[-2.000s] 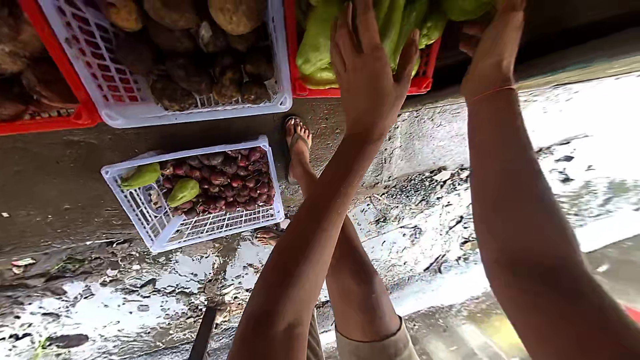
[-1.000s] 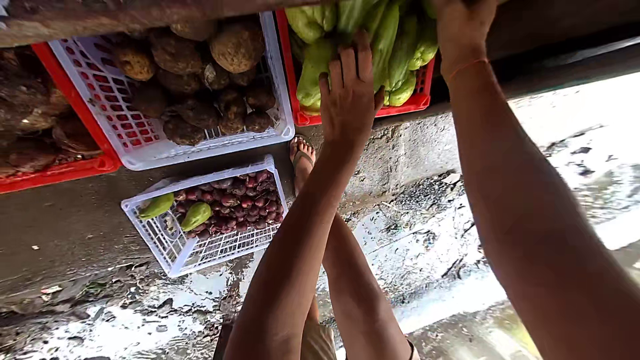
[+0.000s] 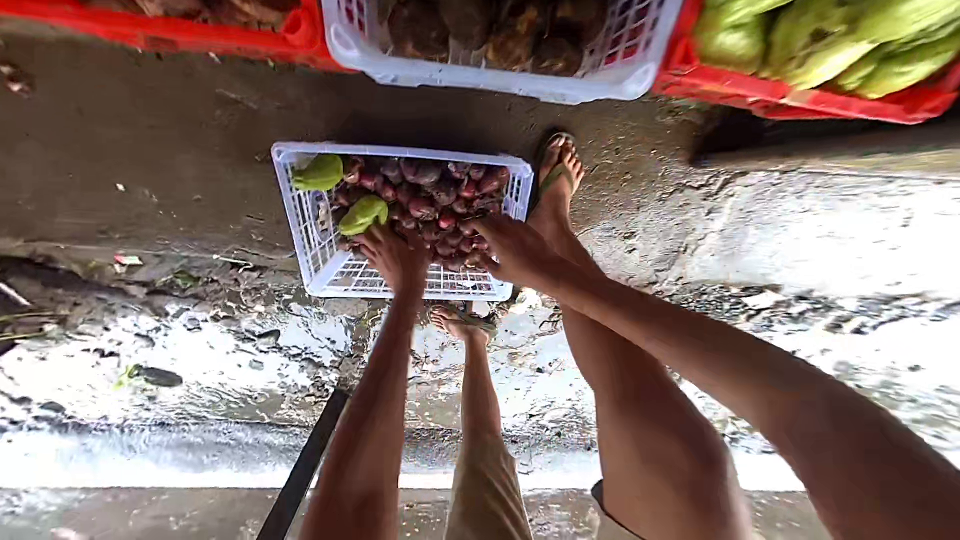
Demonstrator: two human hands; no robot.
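Note:
A white plastic crate [image 3: 409,152] on the ground holds many small red onions [image 3: 442,191], heaped toward its back and right. Two pale green chayotes lie at its left: one chayote [image 3: 319,172] in the back corner, the other chayote [image 3: 364,215] just beyond the fingertips of my left hand [image 3: 397,255]. That hand is over the crate's front middle, fingers spread at the onions. My right hand [image 3: 514,247] reaches in from the right side, its fingers bent at the onions; whether either hand grips one cannot be told.
Behind stand a red crate [image 3: 187,34] of brown produce, a white crate [image 3: 487,81] of brown roots and a red crate [image 3: 795,101] of green chayotes. My sandalled feet are right of and in front of the onion crate. A dark bar [image 3: 304,465] slants below. The ground is wet, with debris.
Both hands have left the red crate of chayotes, where they were in both earlier frames, and are now down at the onion crate. The view has shifted toward the ground.

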